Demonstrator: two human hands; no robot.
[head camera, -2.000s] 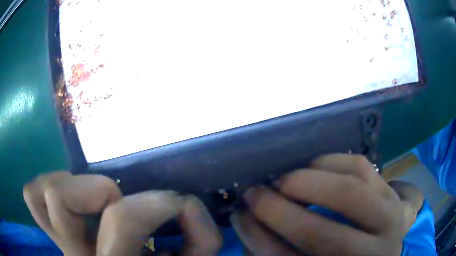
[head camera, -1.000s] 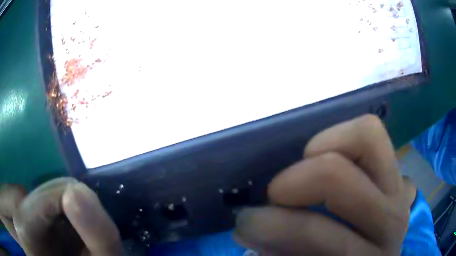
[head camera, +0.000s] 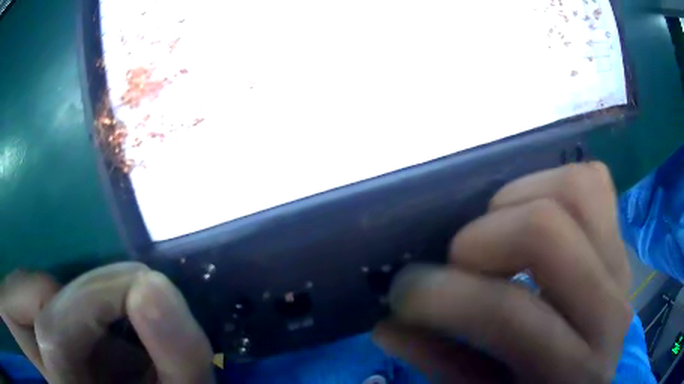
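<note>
The dark carrier fixture (head camera: 330, 255) lies at the front edge of a tray, whose white bottom (head camera: 352, 105) glares. Small square openings and bright metal spots show along the fixture. My left hand (head camera: 127, 326) holds the fixture's left end, thumb and fingers curled. My right hand (head camera: 525, 277) is on the fixture's right part, its blurred fingertips beside an opening. Whether a small part is between these fingertips is hidden. Copper-coloured specks (head camera: 142, 86) are heaped at the tray's left. Grey-brown specks (head camera: 574, 37) are scattered at its right.
A glossy green surface (head camera: 45, 165) lies around the tray. Blue clothing (head camera: 656, 225) shows at the right and along the bottom edge. Dark equipment with a small green light (head camera: 676, 349) is at the lower right.
My left hand has moved from the fixture's middle to its left end, uncovering openings. My right hand has shifted up and right. The view has shifted slightly.
</note>
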